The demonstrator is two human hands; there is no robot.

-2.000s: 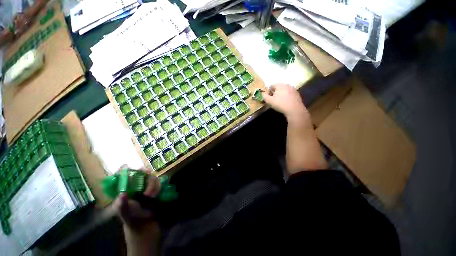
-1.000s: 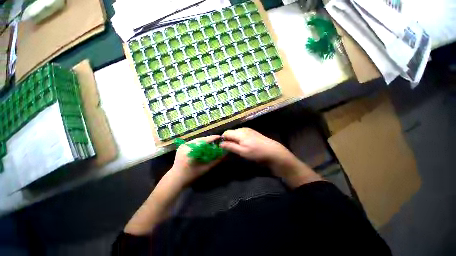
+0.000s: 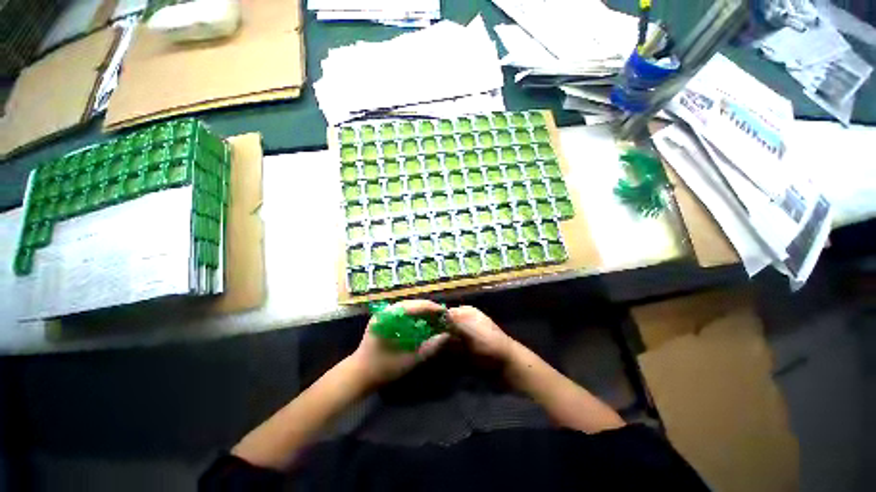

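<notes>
My left hand [image 3: 379, 357] holds a shaggy bright green bundle [image 3: 403, 330] below the bench's near edge. My right hand [image 3: 480, 334] is beside it, its fingertips meeting at the bundle's right end on a small dark piece that is too small to make out. In front of my hands lies a grid of small pale-green square boards [image 3: 451, 197] in close rows on a brown cardboard sheet [image 3: 584, 231]. The grid's right edge is stepped at the lower rows. A second green clump [image 3: 642, 183] lies on the white strip to the right.
A layered stack of darker green squares and white paper [image 3: 120, 245] is at left on cardboard. Loose paper sheets [image 3: 413, 72] lie behind the grid. A blue pen cup [image 3: 642, 82] stands by a metal post, with printed sheets [image 3: 749, 144] at right. Large cardboard [image 3: 716, 384] is below the bench.
My right hand has come from the grid's right edge to my left hand, which has moved inward with the bundle. The hands have stayed together since a second ago, while the view has shifted.
</notes>
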